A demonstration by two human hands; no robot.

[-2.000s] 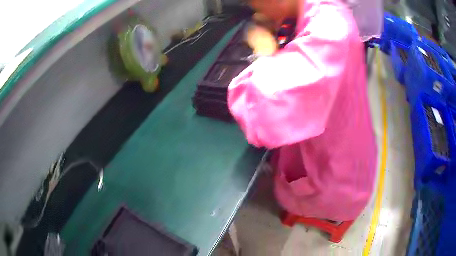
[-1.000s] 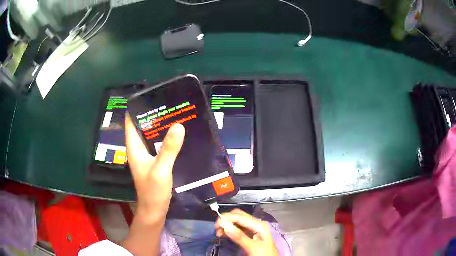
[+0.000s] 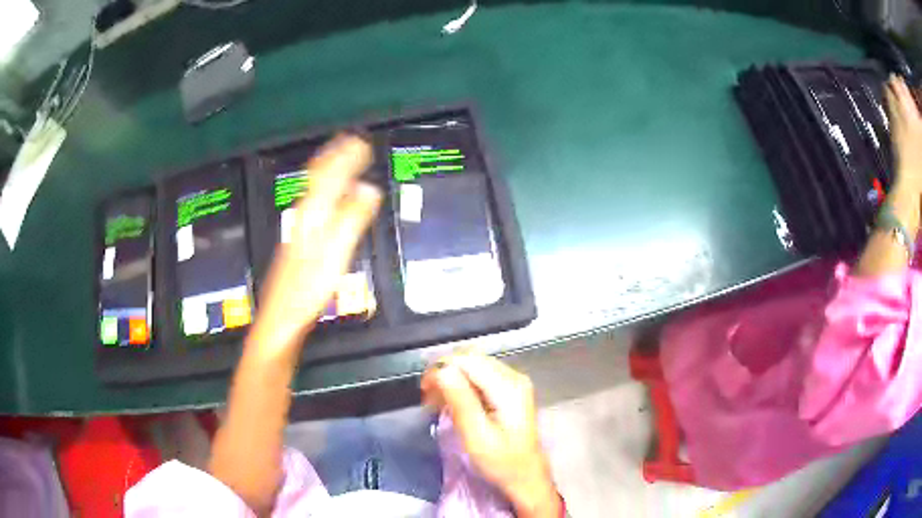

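Observation:
A black tray [image 3: 445,330] lies on the green bench with several smartphones side by side in it, screens lit with green text. The rightmost phone [image 3: 445,233] shows fully, with a white label and a pale lower block. The two leftmost phones [image 3: 126,278] [image 3: 212,253] show orange blocks low down. My left hand [image 3: 329,223], blurred, is open over the third phone [image 3: 293,187] and hides part of it. My right hand [image 3: 485,405] is at the bench's front edge with curled fingers; whether it holds the plug is not visible.
A dark rounded pad [image 3: 217,83] lies behind the tray. A white cable end [image 3: 460,18] is at the back. Stacked black trays [image 3: 809,152] stand right, beside a pink-coated person's hand [image 3: 902,132]. Paper [image 3: 30,177] lies left. A red stool [image 3: 662,415] is below right.
The phone my left hand held up is no longer held, and the tray's empty right slot now has a phone. The plug at the phone's bottom is out of sight. The view has shifted rightward.

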